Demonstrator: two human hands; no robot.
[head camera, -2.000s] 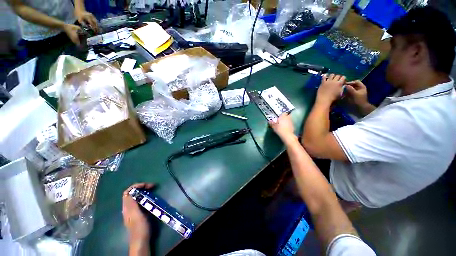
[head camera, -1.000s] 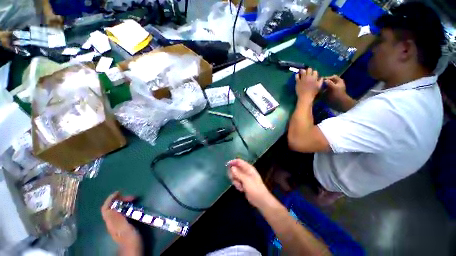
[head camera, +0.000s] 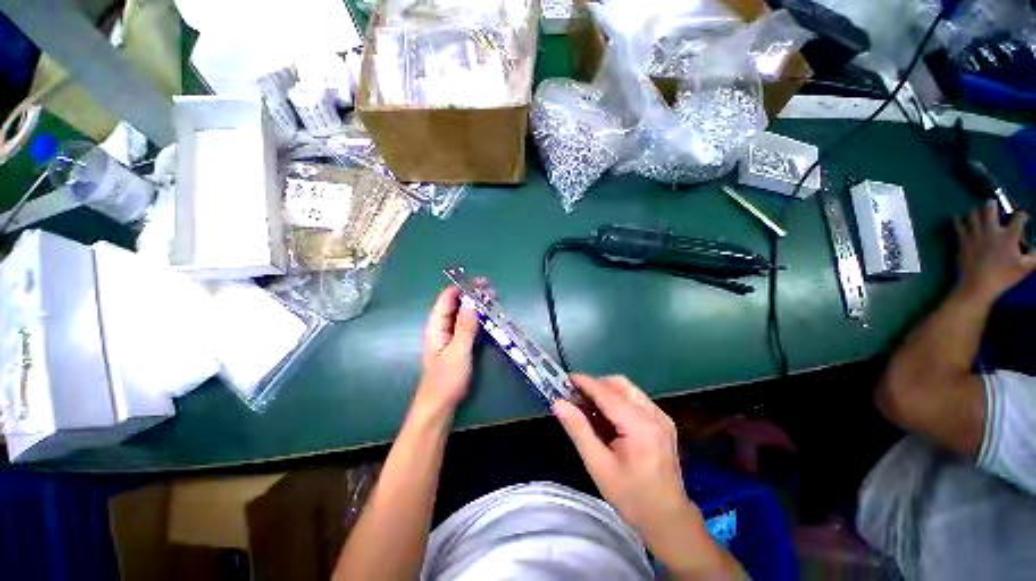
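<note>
A silver slotted faceplate (head camera: 528, 345) lies along the narrow edge of the lock body (head camera: 500, 339), over the bench's front part, slanting from upper left to lower right. Blue-violet parts of the body show beside and through the slots. Whether the faceplate is seated flush cannot be told. My left hand (head camera: 448, 346) grips the upper left end, with the strip's tip sticking out past the fingers. My right hand (head camera: 623, 437) pinches the lower right end between thumb and fingers. Much of the lock body is hidden under the strip and hands.
A black electric screwdriver (head camera: 670, 247) with a looping cord lies beyond my hands. A spare faceplate (head camera: 844, 252) lies beside a small white box (head camera: 886, 230). Cardboard box (head camera: 445, 145) and screw bags (head camera: 574, 136) stand behind; white cartons (head camera: 57, 352) left. A coworker's arm (head camera: 943, 340) is at right.
The view has turned left and down. My right hand has come back from the small white boxes to the lock, where the silver strip now lies along its edge. My left hand still holds the lock.
</note>
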